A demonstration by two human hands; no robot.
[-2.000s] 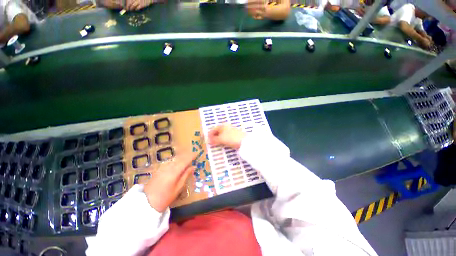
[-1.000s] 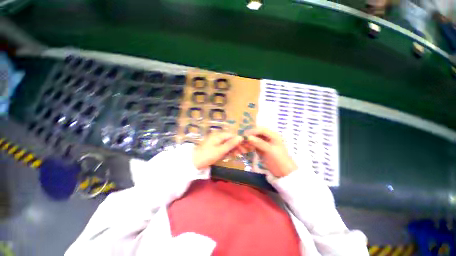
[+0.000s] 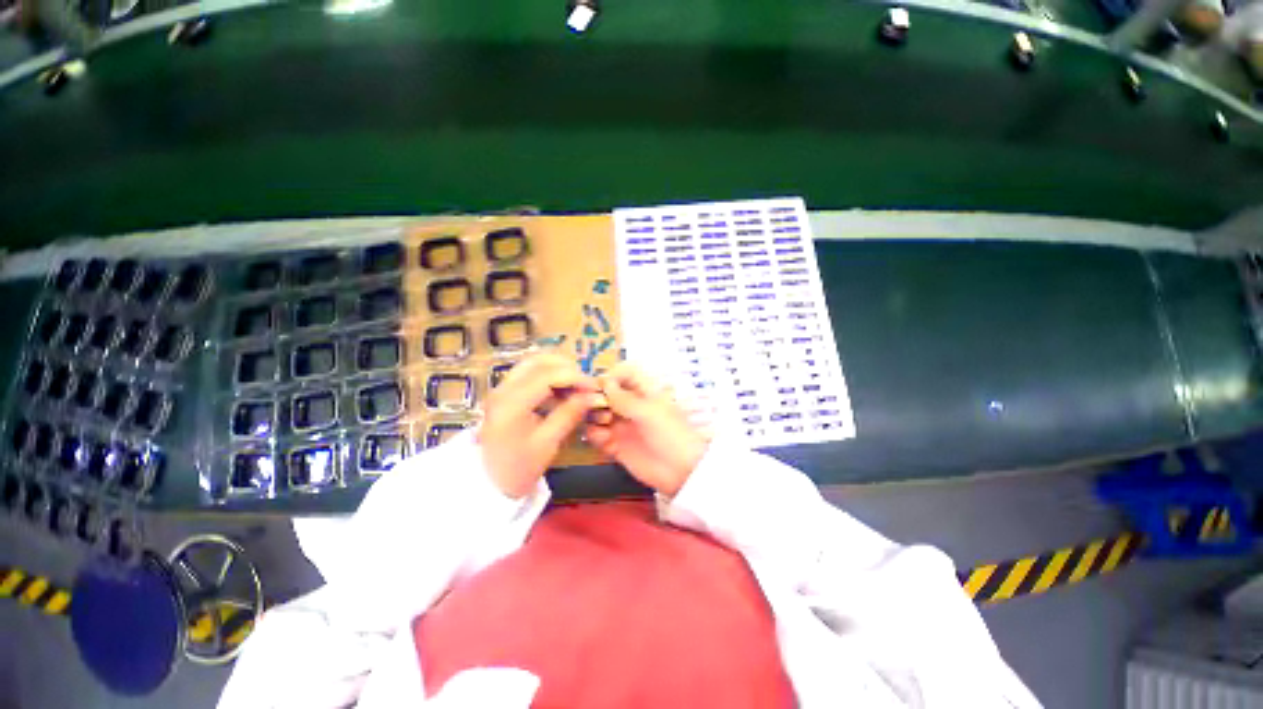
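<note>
My left hand (image 3: 529, 420) and my right hand (image 3: 648, 427) are bare, with fingertips meeting in front of my chest, over the near edge of the cardboard sheet (image 3: 565, 249). Anything between the fingertips is too small and blurred to identify. Teal-blue bits (image 3: 596, 330) lie scattered just beyond my hands. The white sheet (image 3: 651, 326) with columns of short dark bars lies to the right. Dark square housings (image 3: 450, 295) sit in a clear tray on the cardboard, left of the bits; my left hand hides some of them.
More clear blister trays (image 3: 294, 333) with housings lie farther left on the green bench (image 3: 970, 346). Behind it, a green conveyor (image 3: 457, 146) carries small black-and-white units (image 3: 896, 24). A blue stool (image 3: 125, 623) stands below left; yellow-black tape (image 3: 1046, 565) marks the floor.
My right hand has left the white sheet and come to my left hand at the chest; they were together one second ago too. The camera view has shifted and turned.
</note>
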